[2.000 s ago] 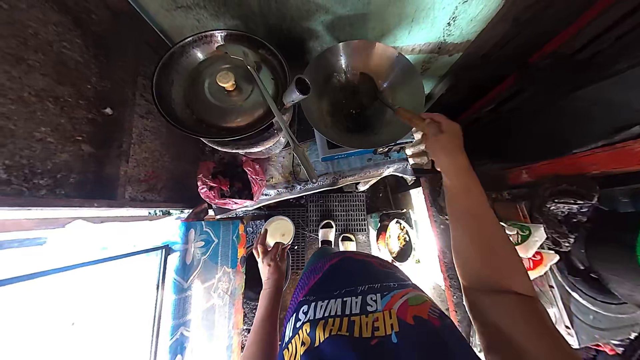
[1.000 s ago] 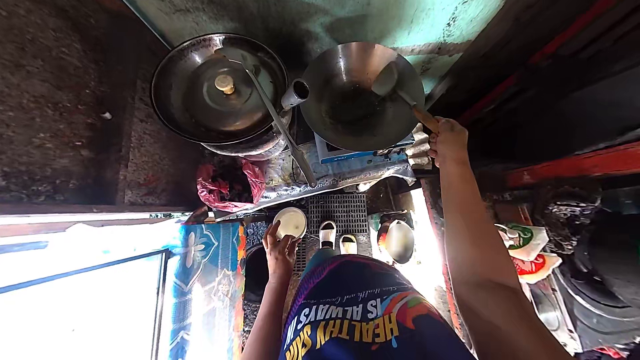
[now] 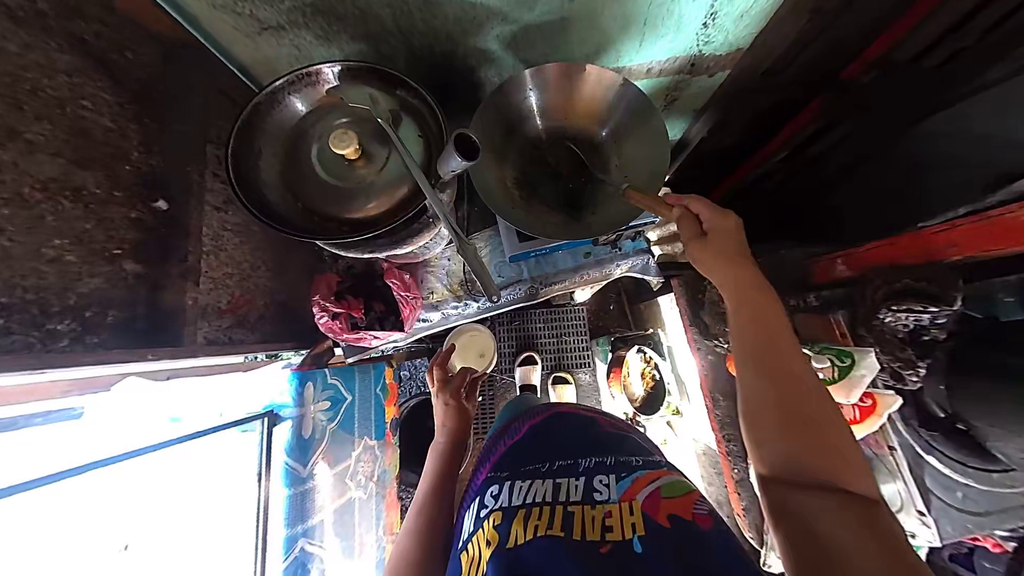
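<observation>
My right hand (image 3: pixel 704 232) grips the wooden handle of a metal spatula (image 3: pixel 648 200), whose blade is down in a round metal wok (image 3: pixel 560 104). Dark residue or liquid lies at the bottom of this wok; I cannot tell which. Lower down, my left hand (image 3: pixel 454 392) holds a small pale bowl (image 3: pixel 470 349) by its rim, in front of the counter edge. To the left is a large dark pan or lid (image 3: pixel 280 176) with a round knob-like piece (image 3: pixel 345 143) at its middle. A long metal utensil (image 3: pixel 436 200) lies across its edge.
Beside the left pan an open metal tube (image 3: pixel 458 152) points up. A pink plastic bag (image 3: pixel 404 296) with dark contents sits at the counter's left. A pan of food (image 3: pixel 642 380) stands low beside my feet, near sandals (image 3: pixel 562 388). A red beam (image 3: pixel 920 240) runs at the right.
The spatula blade, raised at the wok's upper right one second ago, is now down nearer the wok's middle. My left hand still holds the bowl.
</observation>
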